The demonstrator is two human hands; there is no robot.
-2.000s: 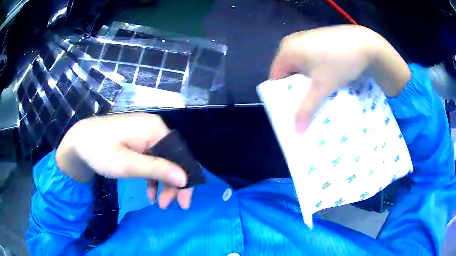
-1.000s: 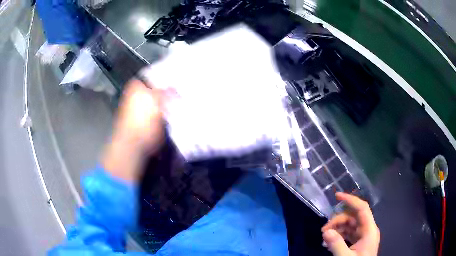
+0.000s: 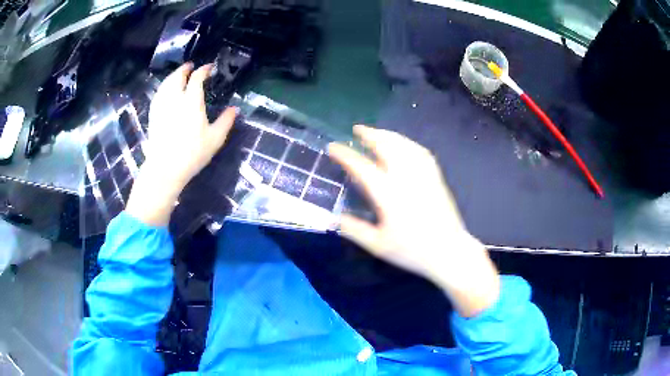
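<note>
Clear glossy sheets with grids of dark pads (image 3: 290,165) lie fanned at the bench's front edge. My left hand (image 3: 180,128) is over the left part of the sheets, fingers apart, pointing away from me; no object shows in it. My right hand (image 3: 400,198) is at the right end of the sheets, slightly blurred, its thumb and fingers apart around the sheets' right edge. Whether its fingertips touch the sheets I cannot tell. Black plastic parts (image 3: 228,62) lie piled behind my left hand.
A round translucent cup (image 3: 483,72) stands at the back right of the black mat (image 3: 455,169). A brush with a long red handle (image 3: 562,139) rests its yellow tip in the cup. A white oblong item (image 3: 11,132) lies at the far left.
The white printed sheet has left my hands and is out of view. The small dark piece my left hand held earlier is gone from it. Both hands are now over the gridded sheets.
</note>
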